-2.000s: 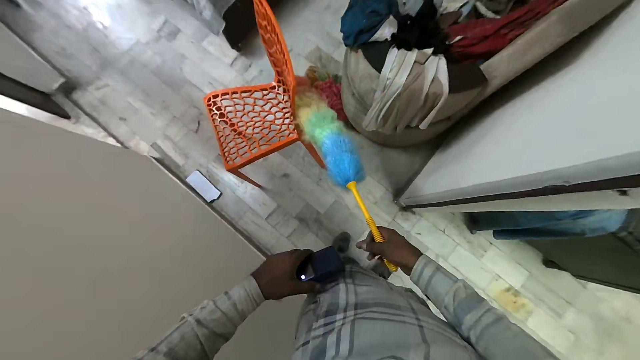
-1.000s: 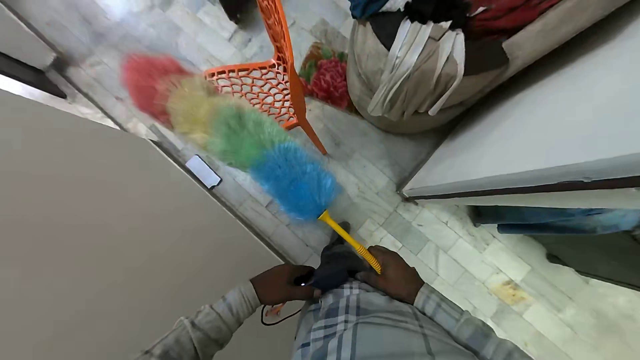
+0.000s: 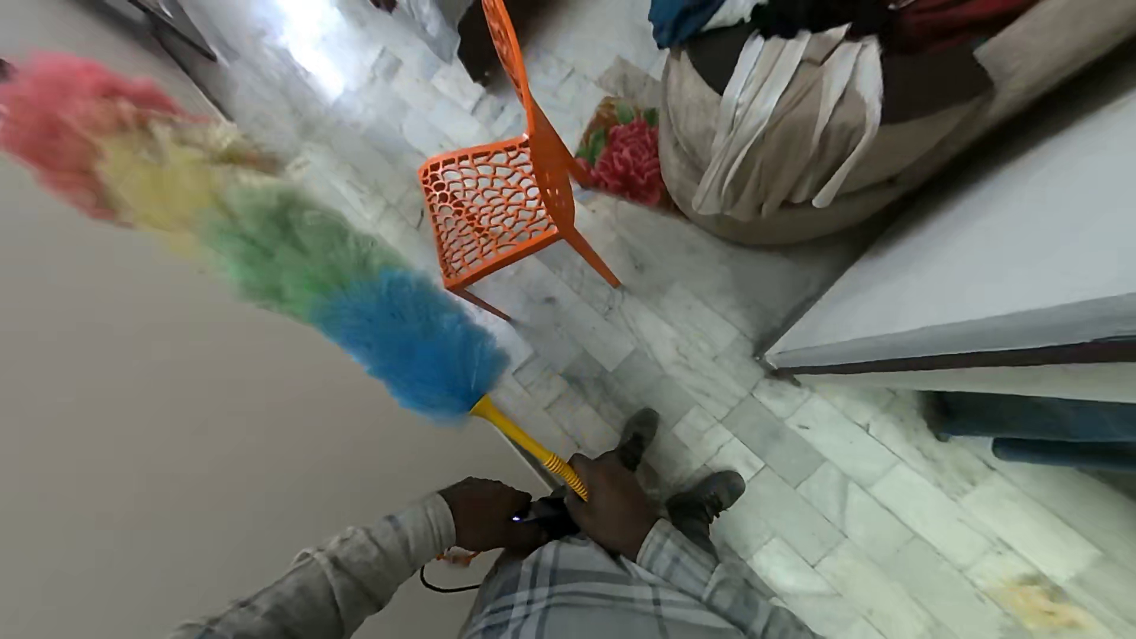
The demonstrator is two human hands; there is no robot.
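Observation:
My right hand [image 3: 612, 506] grips the ridged yellow handle of a fluffy duster [image 3: 408, 342]. Its fibre head runs up and left from the handle in blue, green, yellow and red bands, over the pale wall. Close beside it, my left hand [image 3: 493, 515] holds a small dark object [image 3: 550, 516] with a tiny light on it, at my waist. My right hand touches or nearly touches that object; its shape is partly hidden by my fingers. A thin dark cable loops below my left hand.
An orange plastic chair [image 3: 497, 209] stands ahead on the marble-tiled floor. Behind it are a floral red item [image 3: 630, 160] and a beige beanbag-like seat [image 3: 754, 213] heaped with clothes [image 3: 790, 115]. A white furniture panel [image 3: 976, 266] juts in at right; the pale wall [image 3: 222, 444] is at left.
The duster has swung from over the chair leftward to the wall. My right hand has moved in beside my left hand. The phone-like white object on the floor is no longer visible.

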